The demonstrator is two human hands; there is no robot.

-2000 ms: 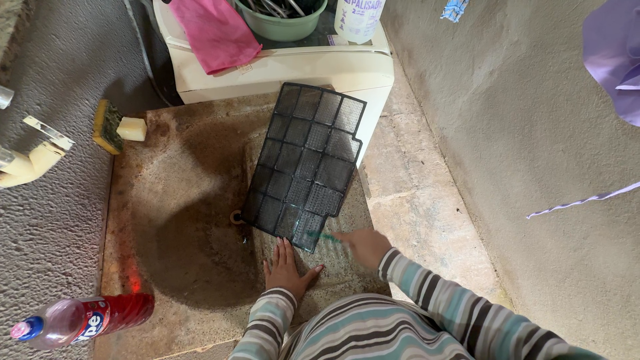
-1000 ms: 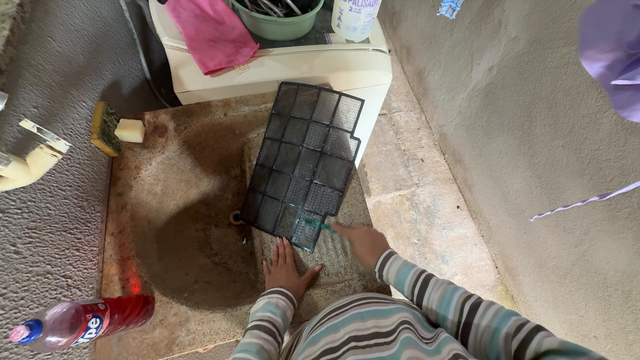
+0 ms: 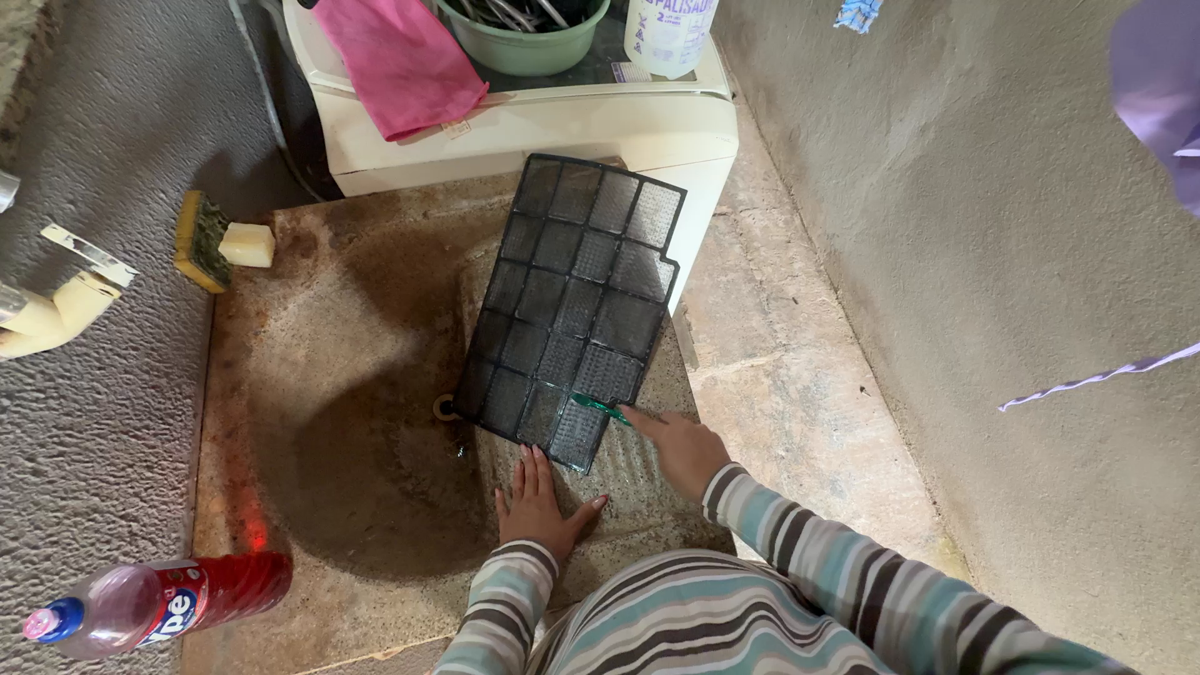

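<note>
A black-framed mesh air filter point(image 3: 577, 305) lies tilted across the ribbed washboard side of a concrete laundry sink point(image 3: 375, 394). My right hand point(image 3: 686, 452) grips a green toothbrush point(image 3: 598, 406), its head against the mesh near the filter's lower right notch. The bristles are too small to make out. My left hand point(image 3: 541, 506) rests spread on the washboard, fingertips at the filter's bottom edge, with nothing held in it.
A sponge point(image 3: 201, 242) and a pale block of soap point(image 3: 247, 246) sit at the sink's upper left corner. A bottle of red liquid point(image 3: 159, 600) is at lower left. Behind, a white washing machine point(image 3: 525, 127) carries a pink cloth point(image 3: 403, 70), a green basin point(image 3: 530, 47) and a plastic bottle point(image 3: 667, 37).
The toothbrush and my right hand have shifted slightly over the lower right part of the mesh. My left hand stays at the filter's bottom edge.
</note>
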